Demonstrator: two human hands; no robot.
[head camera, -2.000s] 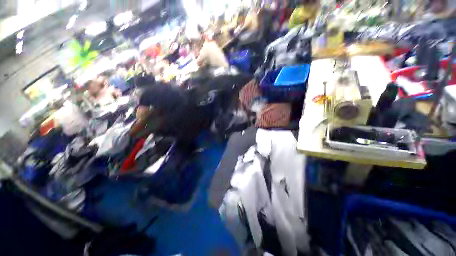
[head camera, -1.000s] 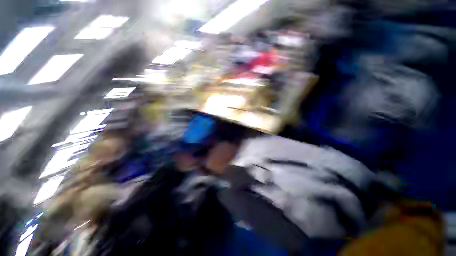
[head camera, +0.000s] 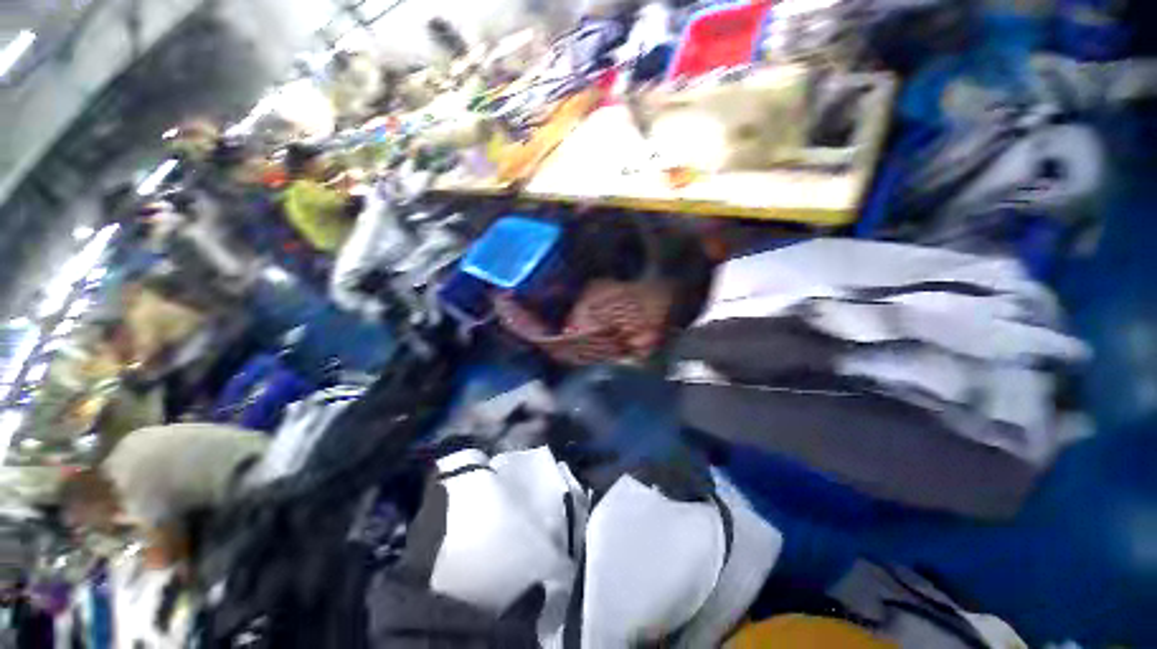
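Neither of my hands shows; the frame is tilted and blurred. A bundle of white and black cut pieces (head camera: 647, 558) lies nearest in front, at the bottom middle, cut off by the lower edge. A larger pile of white and dark grey pieces (head camera: 888, 368) lies to its right, beside the machine table. A yellow-orange thing (head camera: 812, 633) is cut off at the bottom edge; I cannot tell what it is.
The white machine table (head camera: 761, 193) has a wood edge and a cream sewing machine (head camera: 736, 121). A red basket (head camera: 719, 38) is behind it. A light blue basket (head camera: 511, 250) and patterned cloth (head camera: 622, 317) are left of the table. Dark fabric heaps (head camera: 305, 520) lie left.
The view has swung and tilted, so the table and white pile now appear higher. The black and white bundle at the bottom middle has come into view. The yellow-orange thing shows less and further left.
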